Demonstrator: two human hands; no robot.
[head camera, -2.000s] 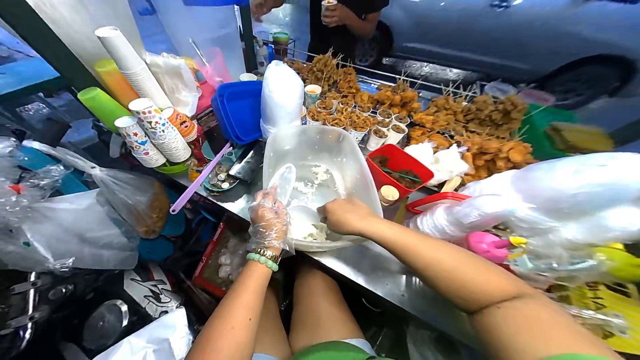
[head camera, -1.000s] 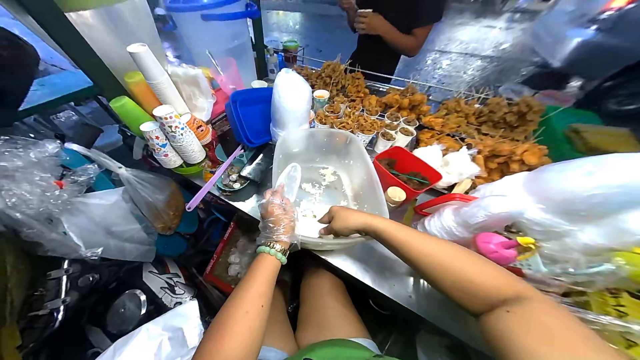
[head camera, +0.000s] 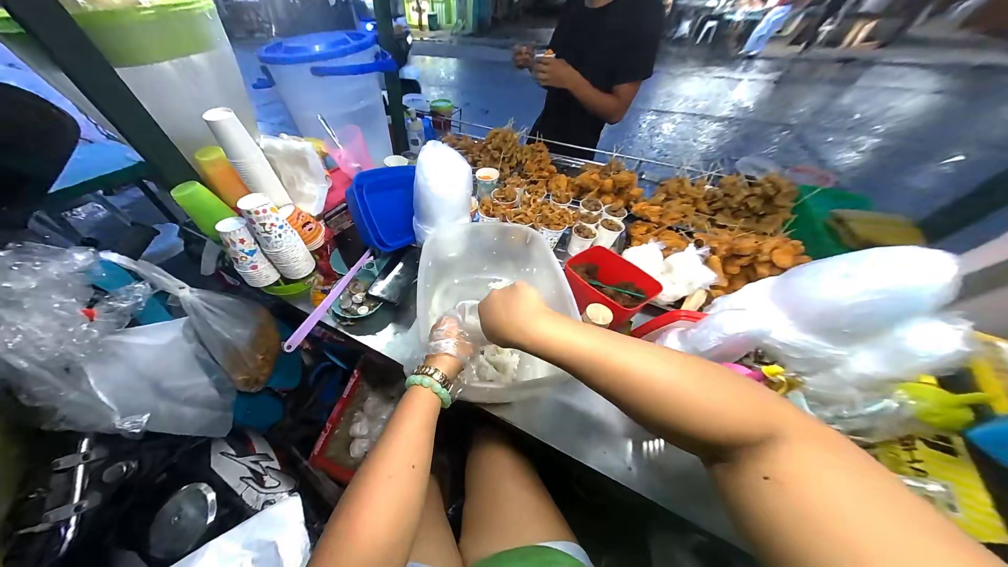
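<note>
A translucent plastic tub (head camera: 535, 268) stands at the counter's edge, with a white, crumbly food (head camera: 498, 364) at its near end. My left hand (head camera: 450, 340), in a clear plastic glove with a beaded bracelet and a watch at the wrist, is at the tub's left side and grips a clear, whitish thing that looks like a cup or small container (head camera: 471, 312). My bare right hand (head camera: 508, 313) is curled over the tub, just right of that thing. Its fingertips are hidden, so whether it holds anything does not show.
A red container (head camera: 626, 264), paper cups of fried food (head camera: 581, 236) and heaps of fried skewers (head camera: 677, 205) lie beyond. Stacked cups (head camera: 276, 236), a blue container (head camera: 382, 209) and a lilac-handled utensil (head camera: 327, 303) are left. Filled plastic bags (head camera: 850, 299) lie right. A person (head camera: 602, 71) stands across the counter.
My right hand has risen from the bottom of the tub to above it, beside my left hand. The white food now shows heaped at the near end. The view has shifted.
</note>
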